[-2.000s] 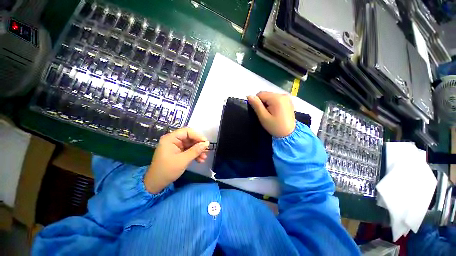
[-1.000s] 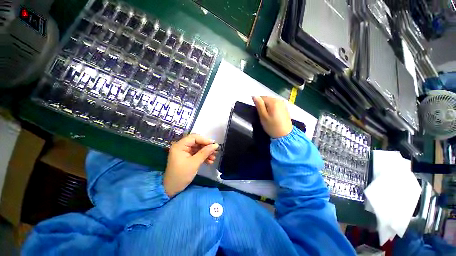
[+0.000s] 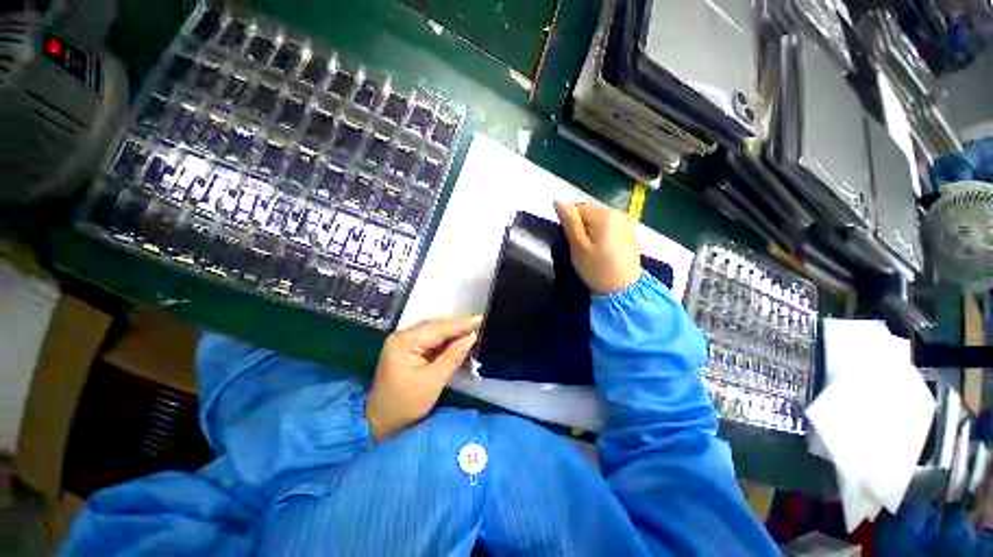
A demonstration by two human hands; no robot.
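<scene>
A black glossy tablet unit (image 3: 534, 316) lies face up and slightly turned on a white work sheet (image 3: 463, 234). My right hand (image 3: 601, 248) holds its far edge, fingers on the face, and the forearm covers its right part. My left hand (image 3: 419, 364) is at the tablet's left edge, thumb and fingertips pinched together and touching the edge. Whether a small part is between the fingertips cannot be seen. A clear blister tray (image 3: 283, 163) with rows of small dark parts lies at left, another blister tray (image 3: 754, 332) at right.
Stacked units (image 3: 697, 65) stand at the far edge, with more stacked units (image 3: 833, 131) to the right. A grey machine (image 3: 54, 109) with a red display is at far left. Loose white sheets (image 3: 871, 413) lie at right near a fan (image 3: 964, 234). A yellow tape mark (image 3: 637, 201) is beyond the sheet.
My left hand has moved right to the tablet's left edge; the small dark part seen earlier at its fingertips no longer shows. My right hand stays on the tablet. The view has shifted slightly.
</scene>
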